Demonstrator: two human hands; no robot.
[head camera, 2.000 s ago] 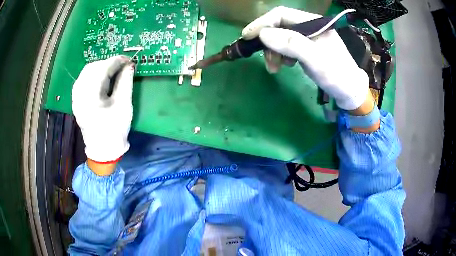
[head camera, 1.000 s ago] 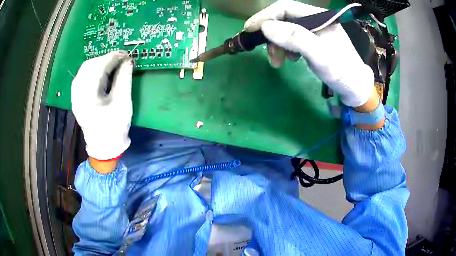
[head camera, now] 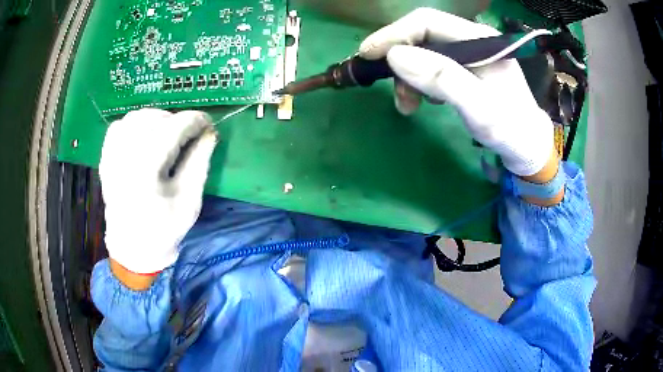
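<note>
A green circuit board (head camera: 196,43) lies on the green mat, with a row of black parts near its front edge. A pale metal support plate (head camera: 288,73) shows along its right edge. My gloved right hand (head camera: 465,80) holds the soldering iron (head camera: 363,70) by its black handle. The iron's tip is at the board's front right corner. My gloved left hand (head camera: 156,182) is in front of the board's left part and pinches solder wire (head camera: 236,112). The wire runs up right from my fingertips to near the iron tip.
The green mat (head camera: 349,160) has a metal-railed edge (head camera: 47,145) at its left. A dark stand (head camera: 563,91) is at the right, beyond my right hand. A translucent brownish hood (head camera: 349,9) shows at the top. A blue coiled cord (head camera: 283,248) crosses my lap.
My left hand has drawn back from over the board's front edge, and the solder wire now stretches to the iron tip. My right hand still holds the iron at the same corner.
</note>
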